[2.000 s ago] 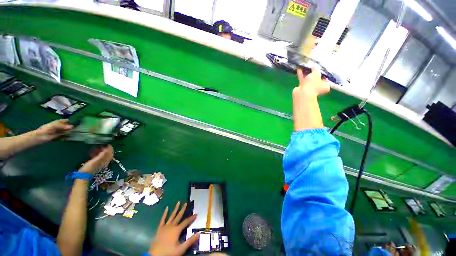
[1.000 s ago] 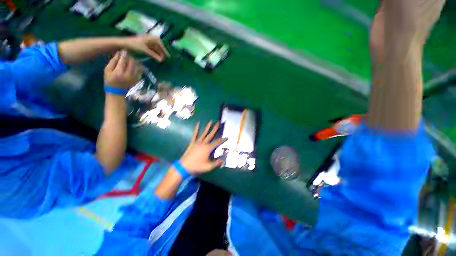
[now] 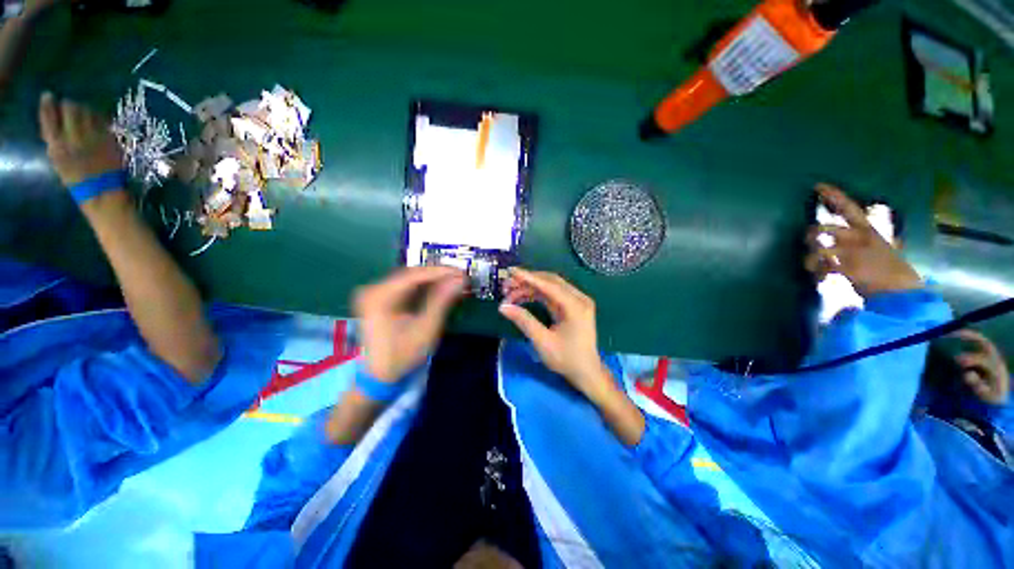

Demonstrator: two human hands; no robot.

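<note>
The open tablet unit lies in front of me, black-edged and bright white inside, with an orange-yellow strip in its far part. My left hand, with a blue wrist strap, is at the left of the unit's near end, thumb and finger close together. My right hand is at the right of the same end, its fingertips at the circuit board. Both hands are somewhat blurred. Whether either pinches a small part cannot be told.
A round dish of screws lies right of the unit. An orange electric screwdriver hangs beyond it. Left are a pile of small modules and thin white pieces. Neighbours' hands work on both sides; another unit lies far right.
My right arm has come down from the raised reach to the unit's near end. My left hand has moved from the unit's left edge to its near end. The view now looks more downward.
</note>
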